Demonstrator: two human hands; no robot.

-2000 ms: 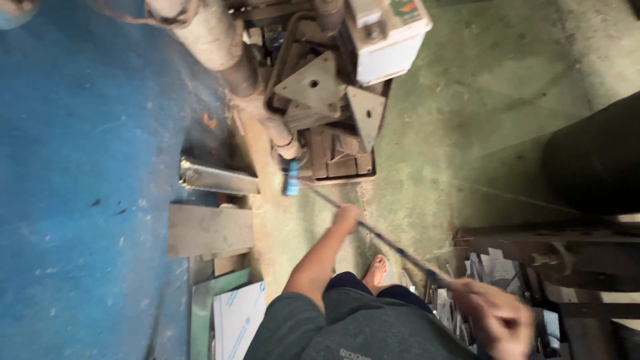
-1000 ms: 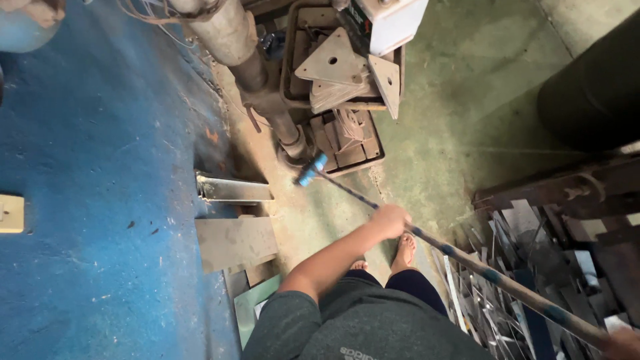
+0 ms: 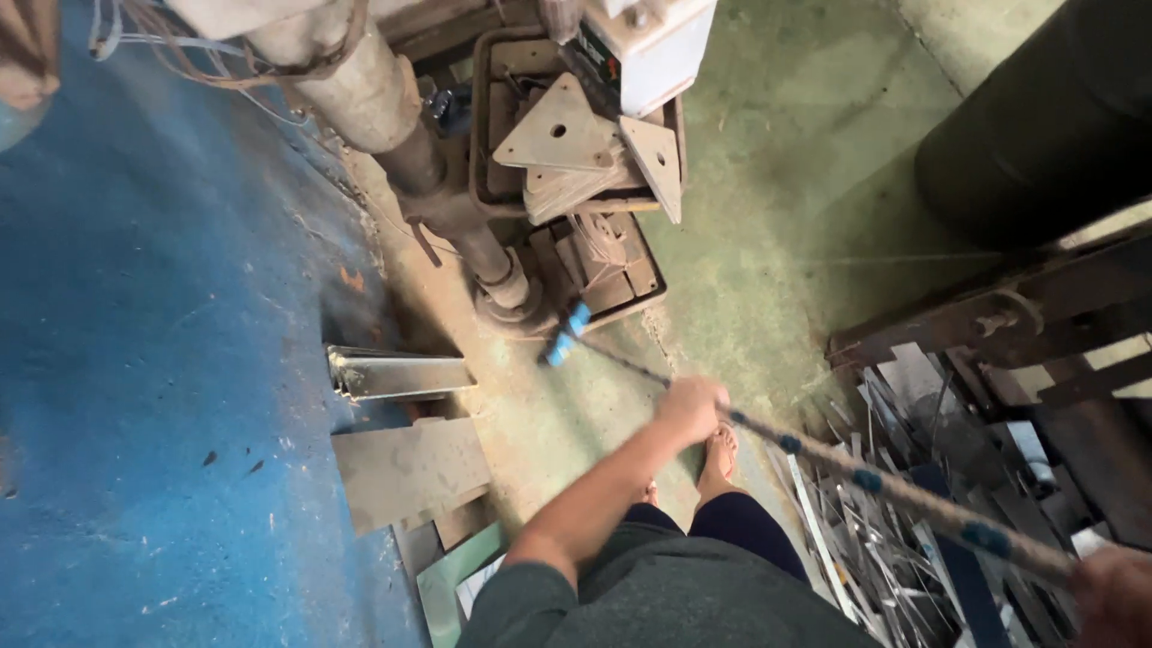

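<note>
My left hand (image 3: 691,409) is closed around the middle of a long pole (image 3: 810,450) with dark blue bands. At the right edge, low down, my right hand (image 3: 1111,589) grips the pole's other end; it is blurred and partly cut off by the frame. The pole's far end carries a blue head (image 3: 567,335), probably a broom or brush, whose underside is hidden. This head is close to the floor beside the round base (image 3: 520,310) of a metal column and the lower machine tray (image 3: 664,292).
Triangular metal plates (image 3: 553,130) lie on the upper tray beside a white battery-like box (image 3: 666,54). Metal offcuts (image 3: 886,540) are heaped at lower right, below a steel frame (image 3: 945,315). A dark cylinder (image 3: 1035,126) is at upper right. Sheets (image 3: 414,468) lean by the blue wall (image 3: 162,360).
The blue head and pole have shifted relative to the column base, with both hands staying on the pole. The right hand, nearly out of frame one second ago, shows more now.
</note>
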